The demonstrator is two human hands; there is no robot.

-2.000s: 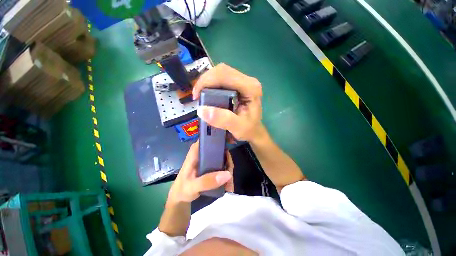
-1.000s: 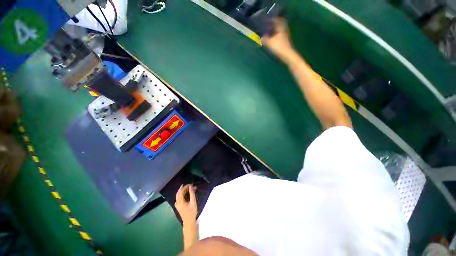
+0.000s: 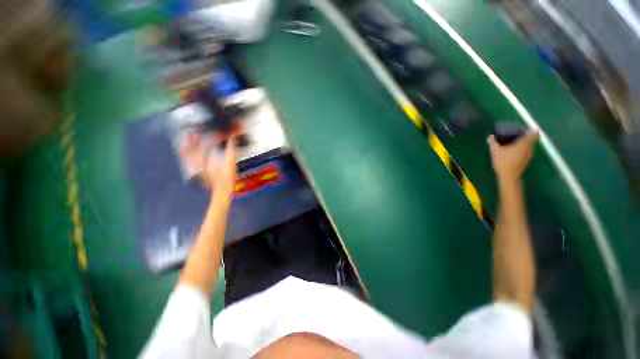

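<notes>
My right hand (image 3: 514,156) is stretched out over the green conveyor and grips a dark plastic housing (image 3: 508,129), seen small and blurred. My left hand (image 3: 210,156) reaches to the perforated base plate (image 3: 270,126) beside the fixture, under the dark hanging part of the press. The picture is blurred there, so what its fingers touch or hold cannot be told. The blue machine base with the red front label (image 3: 257,179) shows just right of my left wrist.
A row of dark housings (image 3: 414,59) lies on the green conveyor (image 3: 351,161) at the upper right. Yellow-black tape (image 3: 447,156) runs along it. The dark bench top (image 3: 158,210) lies under the machine. A blurred brown shape (image 3: 35,77) is at the upper left.
My right hand has moved from the housing row farther right across the belt, now with a housing. My left hand has moved from near my body up to the fixture. The view has turned.
</notes>
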